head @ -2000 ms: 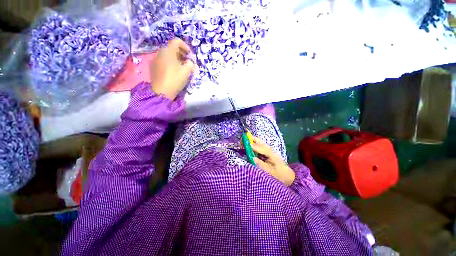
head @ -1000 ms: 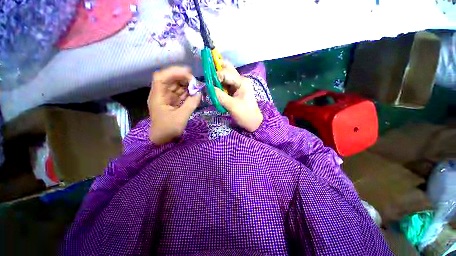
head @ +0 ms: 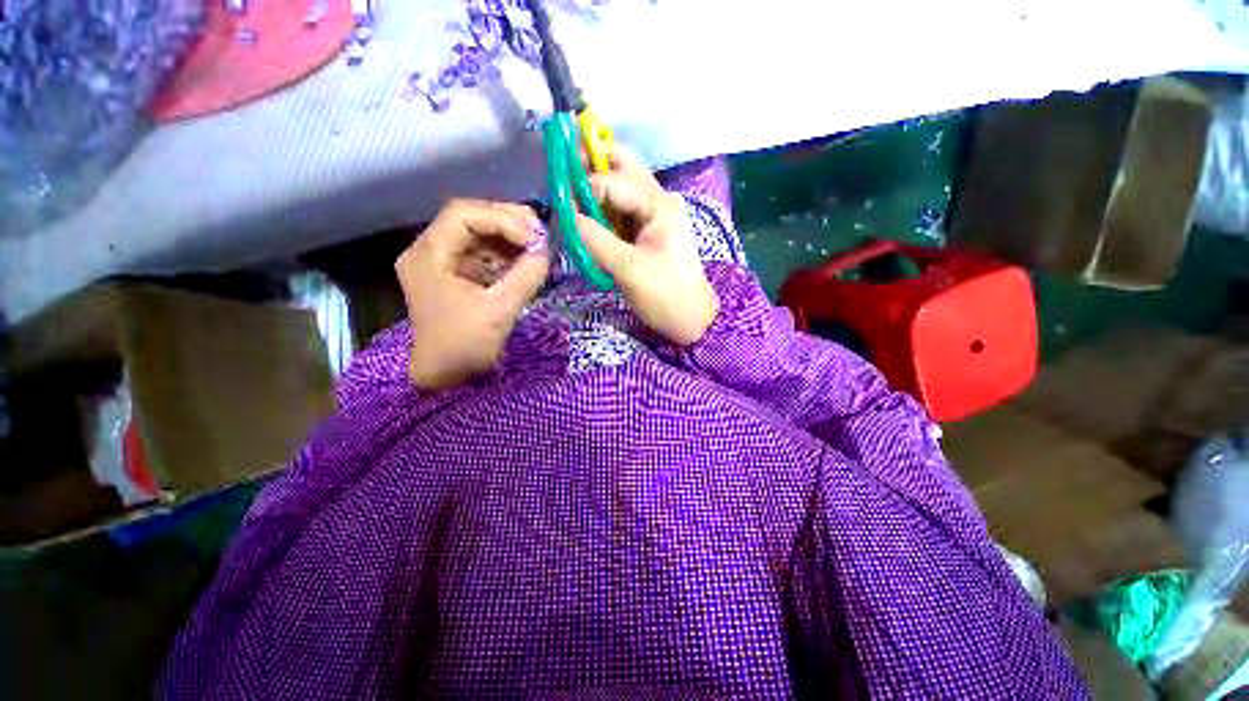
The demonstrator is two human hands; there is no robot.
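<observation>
My right hand (head: 653, 253) holds scissors (head: 564, 171) by the green and yellow handles. The dark blades point up over the white table's edge. My left hand (head: 466, 285) is beside them, over my lap, its thumb and fingertips pinched together. A tiny pale purple bit, likely a fabric piece (head: 536, 238), shows at the fingertips, mostly hidden. Loose purple-and-white pieces (head: 477, 55) lie on the white tabletop beyond the hands.
A clear bag of purple pieces (head: 82, 96) and a red mat (head: 260, 62) lie on the table (head: 822, 69) at left. Cardboard boxes (head: 226, 377) stand below left and at right. A red stool (head: 966, 336) stands on the floor at right.
Over two seconds, my left hand came back from the pile to my lap, beside the raised scissors. Since one second ago its fingers closed further around the piece, which shows less.
</observation>
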